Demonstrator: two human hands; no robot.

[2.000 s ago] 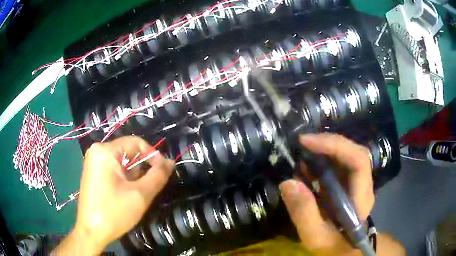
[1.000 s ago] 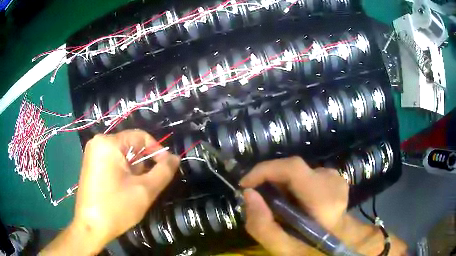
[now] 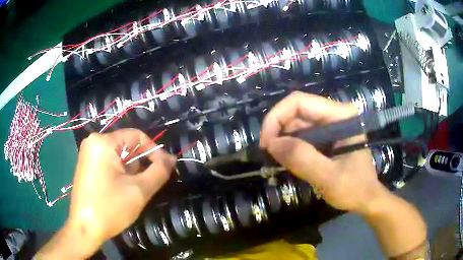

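Observation:
My left hand (image 3: 119, 177) pinches red and white lead wires (image 3: 144, 153) between thumb and fingers at the lower left of the tray. One red and one white end reach right to a round component (image 3: 199, 151) at the left of the third row. My right hand (image 3: 320, 147) holds the black soldering iron (image 3: 330, 133), its ribbed end pointing up and right. The iron's tip and the thin bent silver tube (image 3: 238, 174) point left, beside the wire ends. Whether the tip touches them cannot be told. The black tray (image 3: 213, 195) holds rows of round black-and-silver components.
Red-white wires lie across the two upper rows. A wire bundle (image 3: 23, 142) lies on the green surface left of the tray, near a white strip (image 3: 33, 73). A white-grey feeder (image 3: 424, 76) with a reel (image 3: 431, 23) stands at upper right. A black cylinder (image 3: 444, 161) lies at right.
The right hand has moved left from the third row's middle, and the iron has swung from a steep to a flatter angle. The left hand still holds the wires in nearly the same place.

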